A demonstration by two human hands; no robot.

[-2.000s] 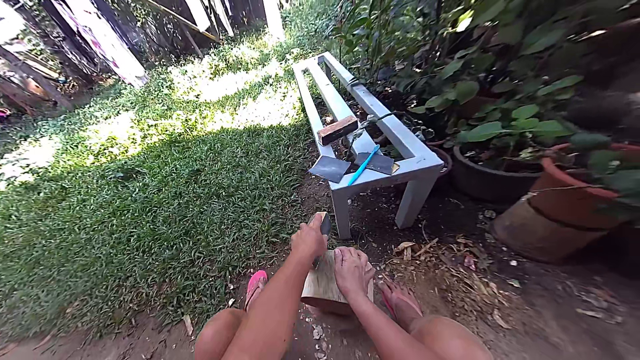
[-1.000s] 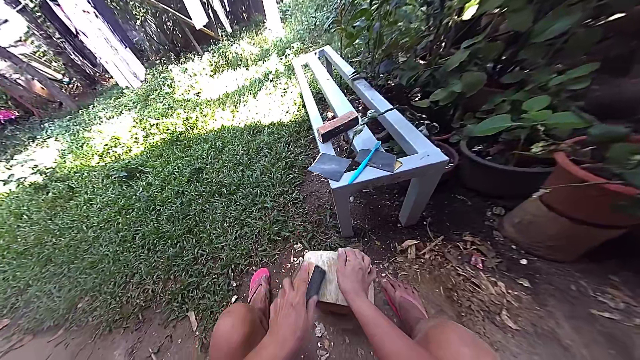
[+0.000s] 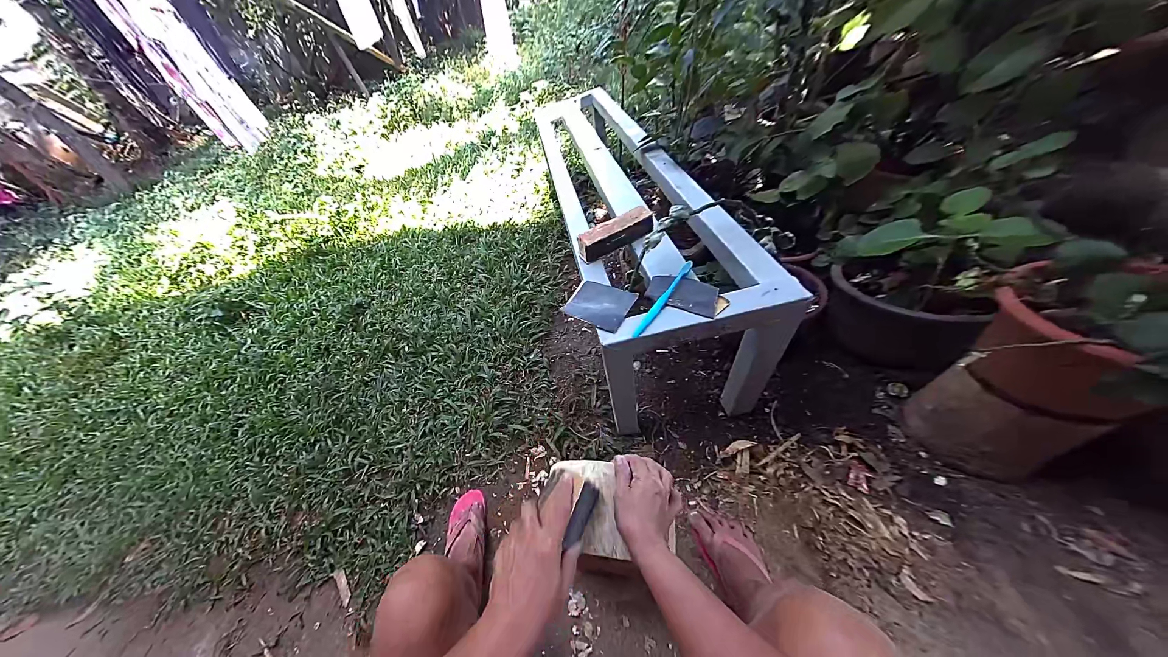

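A pale wooden block (image 3: 607, 540) stands on the ground between my feet. My left hand (image 3: 540, 538), blurred, is shut on a dark flat piece (image 3: 581, 516), perhaps a sanding block, lying against the top of the wood. My right hand (image 3: 644, 500) rests over the right side of the wooden block, fingers bent on its upper edge. Beyond them, on the near end of a grey metal bench frame (image 3: 771, 294), lie two pieces of dark sandpaper (image 3: 600, 306), a light-blue slim-handled tool (image 3: 663, 299) and a brick-like reddish-brown block (image 3: 616, 233).
Potted plants, with a black pot (image 3: 903, 324) and a terracotta pot (image 3: 1049, 365), stand right of the bench. Grass (image 3: 365, 383) spreads on the left. Wood chips and dry leaves (image 3: 858, 511) litter the soil near my right foot (image 3: 730, 552).
The hand with the dark piece was higher and the piece more upright two seconds ago; it came down toward me, then moved slightly forward on the wood. The other hand stays on the wooden block.
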